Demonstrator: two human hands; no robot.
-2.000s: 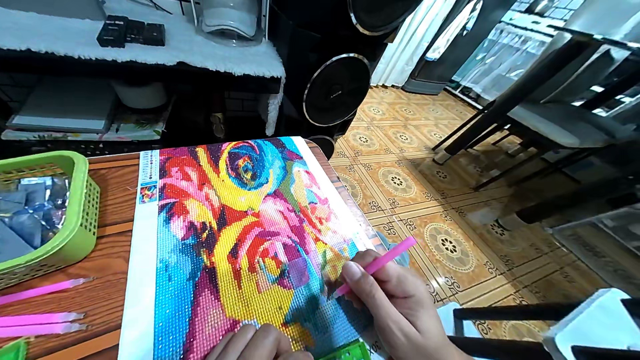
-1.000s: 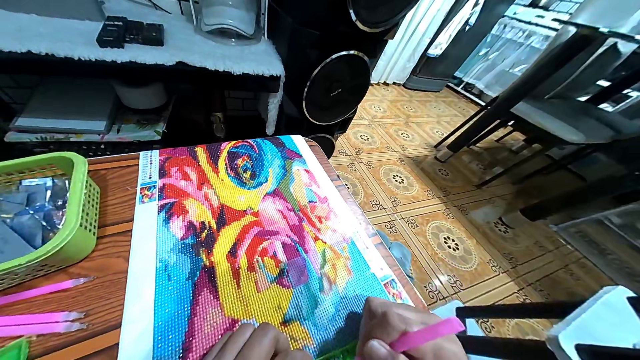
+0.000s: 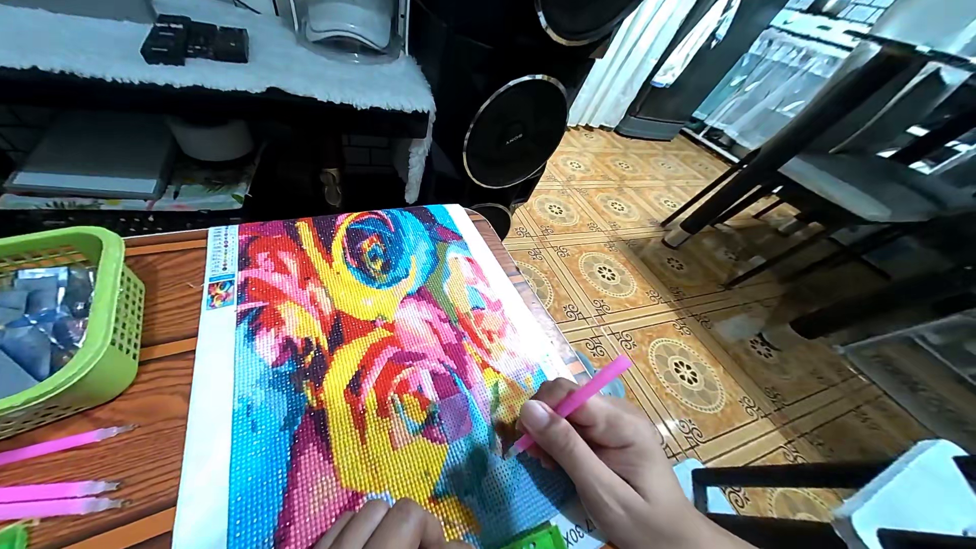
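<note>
A diamond painting canvas with colourful roses lies on the wood-grain table. My right hand holds a pink drill pen, its tip down at the canvas's lower right part. My left hand rests with bent fingers on the canvas's lower edge; whether it holds anything is hidden. Between the hands, at the bottom edge, part of a green tray shows. Several more pink pens lie on the table at the left.
A green plastic basket holding small packets stands on the table's left side. Behind are a shelf with a white fluffy cover and a black speaker. A chair stands on the tiled floor at the right.
My right hand was low near the bottom edge a second ago; it has moved up over the canvas with the pink pen. My left hand has stayed at the lower edge.
</note>
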